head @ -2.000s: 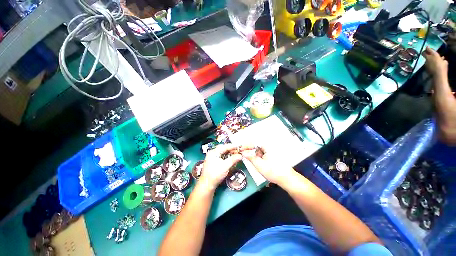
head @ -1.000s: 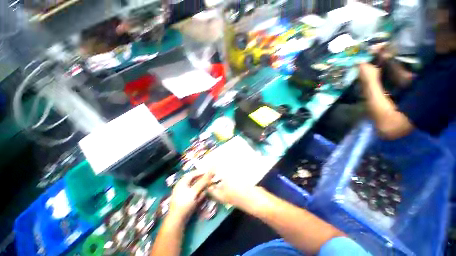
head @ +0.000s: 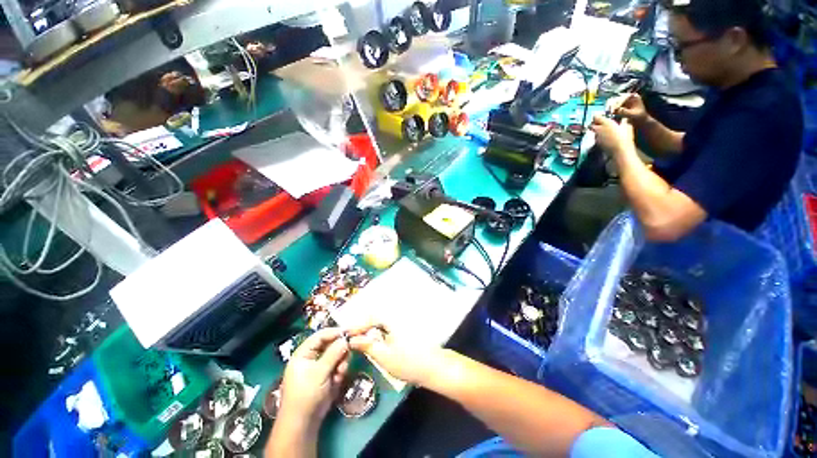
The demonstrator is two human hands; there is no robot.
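My left hand (head: 309,374) and my right hand (head: 392,351) meet at the fingertips over the near edge of the white sheet (head: 403,300). They pinch a small part (head: 348,337) between them; the fingers hide most of it, so its kind is unclear. A round housing (head: 357,394) with pale pieces inside lies on the bench just below my hands. More round housings (head: 242,429) cluster at the lower left. Small mixed components (head: 333,291) are heaped behind the sheet.
A white box with a dark grille (head: 202,291) stands left, beside green (head: 134,376) and blue bins (head: 76,411). A round tub (head: 378,246) and soldering station (head: 434,224) stand behind the sheet. Plastic-lined blue crates (head: 573,358) and a seated person (head: 717,152) are at right.
The view has swung right, so the bench things sit further left and the other person shows more fully. My hands stay together at the sheet's near edge.
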